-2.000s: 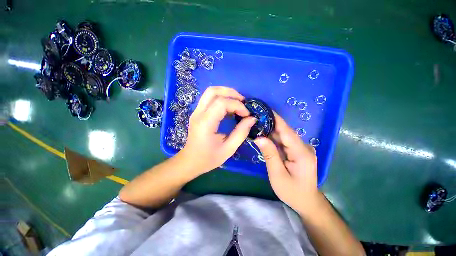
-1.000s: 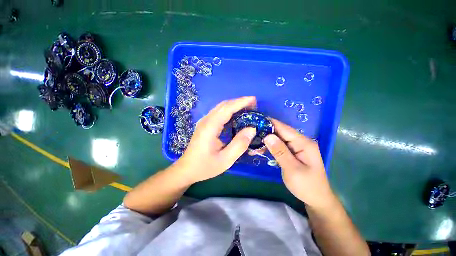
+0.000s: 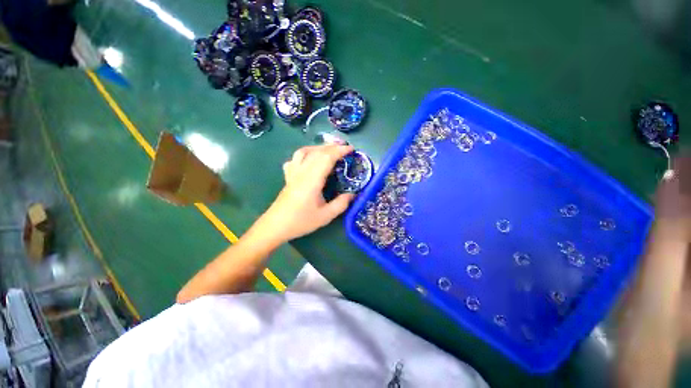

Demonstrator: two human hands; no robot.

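Note:
My left hand [image 3: 312, 189] has its thumb and fingers around a round black unit [image 3: 354, 171] on the green worktop, just left of the blue tray [image 3: 498, 117]. The tray holds a pile of small thin rings [image 3: 401, 186] along its left side and several single rings [image 3: 473, 248] spread over its floor. My right hand [image 3: 678, 220] is blurred and cut off by the right edge of the picture. Its fingers cannot be made out. Another round unit [image 3: 656, 123] with a pale lead lies just above it.
Several round units [image 3: 265, 70] are heaped at the upper left, with one unit [image 3: 347, 111] at the heap's near side. An open brown carton [image 3: 176, 170] stands beyond the worktop's left edge. Part of a person [image 3: 45, 30] shows at the top left.
The view has turned, so the tray appears lower and right. The hands have parted: my left is now at a unit left of the tray, my right at the far right. The unit between them is gone.

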